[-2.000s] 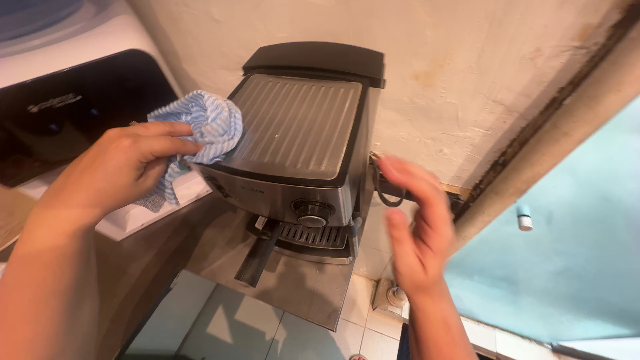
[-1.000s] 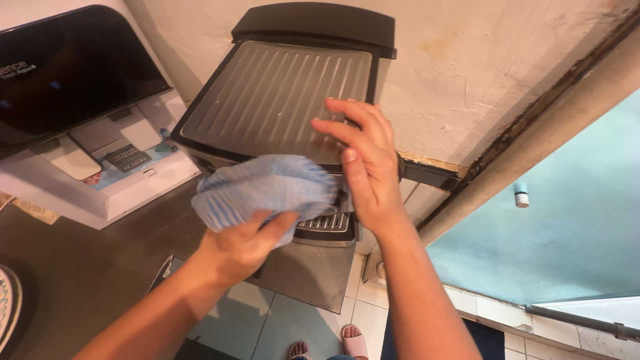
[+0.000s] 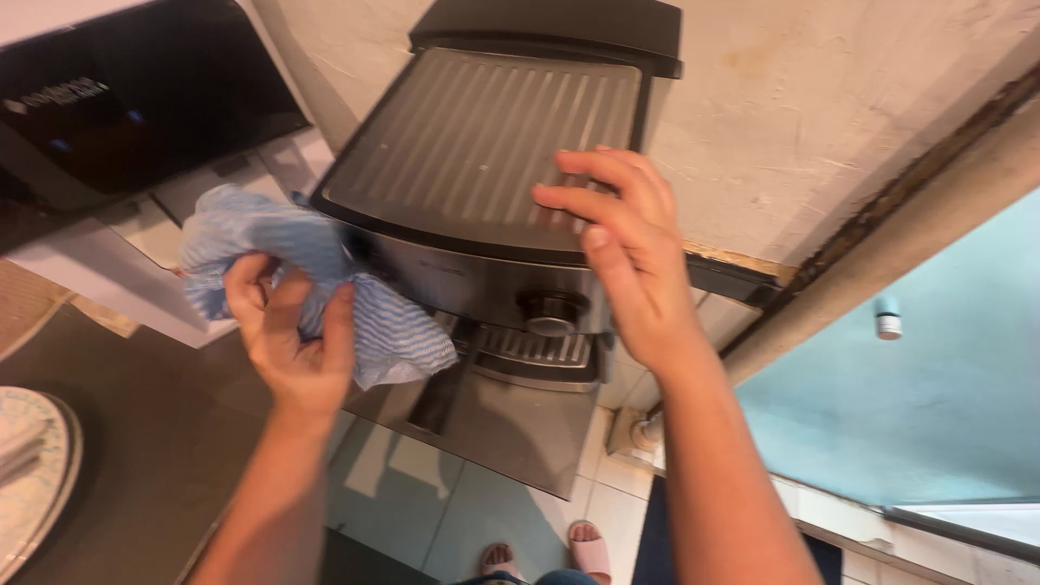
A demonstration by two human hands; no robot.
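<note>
An espresso machine (image 3: 487, 146) with a ribbed top stands against the wall on a dark counter. Its control knob (image 3: 552, 310), drip tray (image 3: 532, 348) and black portafilter handle (image 3: 443, 390) face me. My left hand (image 3: 296, 317) grips a crumpled blue-and-white striped cloth (image 3: 268, 236) by the machine's front left corner; part of the cloth hangs toward the portafilter handle. My right hand (image 3: 638, 252) is at the front right corner, its fingers apart and curved over the ribbed top. Whether the fingertips touch it I cannot tell.
At the left stands a white appliance with a glossy black front (image 3: 154, 97). Plates (image 3: 41, 479) lie on the counter (image 3: 171, 439) at lower left. A door frame (image 3: 886, 203) and a blue translucent panel (image 3: 918, 390) are at the right. Two sandalled feet (image 3: 589, 548) show on the tiled floor.
My left hand, with the cloth, has moved from the machine's front to its front left corner. My right hand, beside the machine two seconds ago, is now over its right front edge.
</note>
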